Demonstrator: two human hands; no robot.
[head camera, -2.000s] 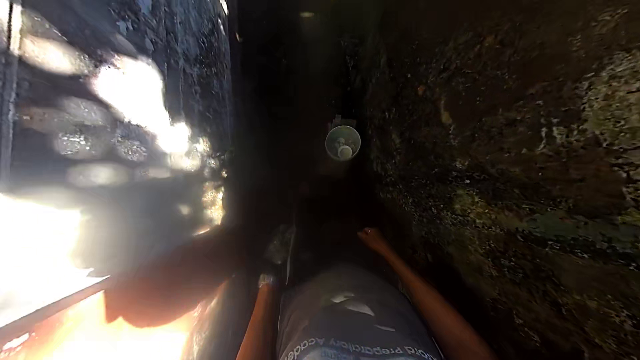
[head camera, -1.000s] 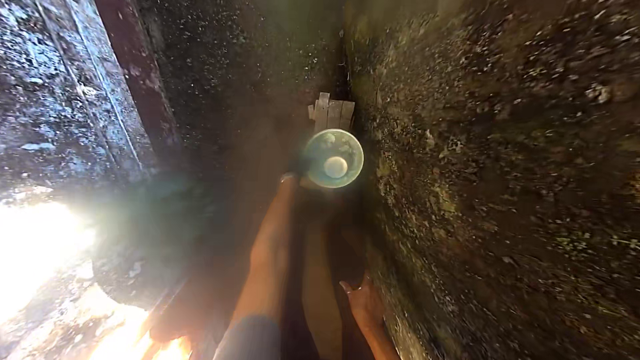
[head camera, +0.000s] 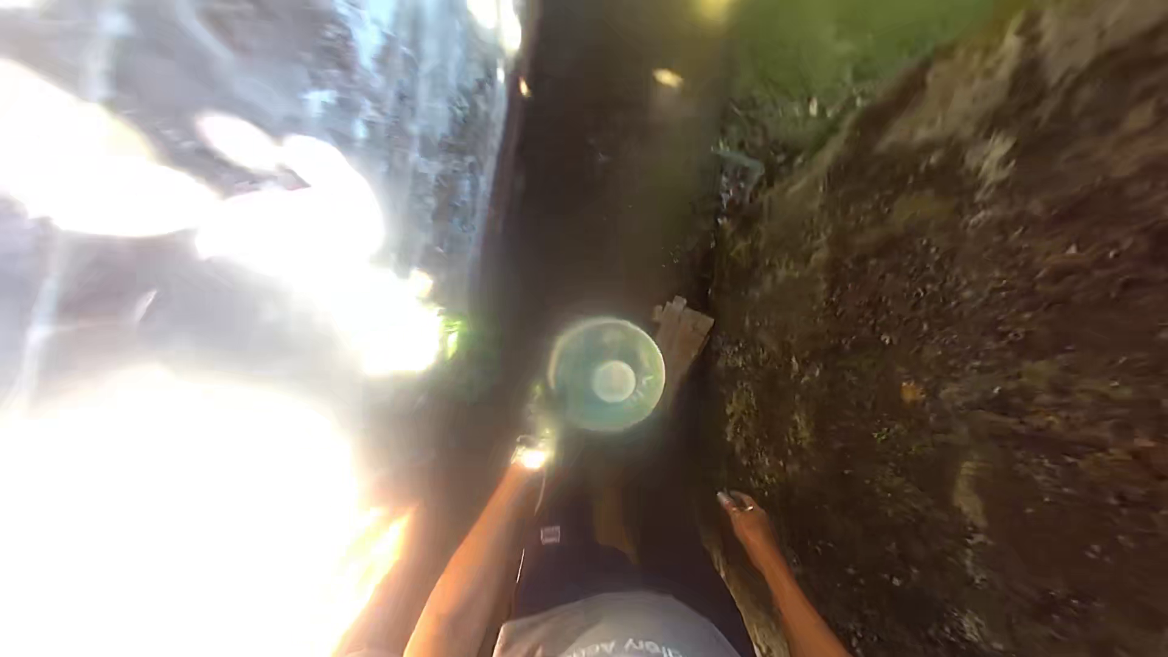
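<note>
My left hand (head camera: 532, 449) is ahead of my body, left of centre. Glare and blur cover its fingers, so whether it holds anything cannot be told. Lower right, my right hand (head camera: 746, 513) hangs beside the rough wall, fingers loosely apart, with a small shiny band on one finger. Nothing shows in it. A flat, worn wooden piece (head camera: 683, 336) lies ahead, against the foot of the wall. Over its left edge hangs a round, pale green translucent disc that looks like lens glare.
A rough wall of earth or stone (head camera: 931, 365) with mossy patches rises close on my right. On the left stands a pale, mottled wall (head camera: 429, 119), washed out by strong sunlight. A dark, narrow passage floor (head camera: 611, 201) runs ahead between them, with green growth (head camera: 849, 55) at upper right.
The view has swung: the far end of the passage and green growth now show. My left hand, stretched forward one second ago, is nearer my body. My right hand stays beside the wall.
</note>
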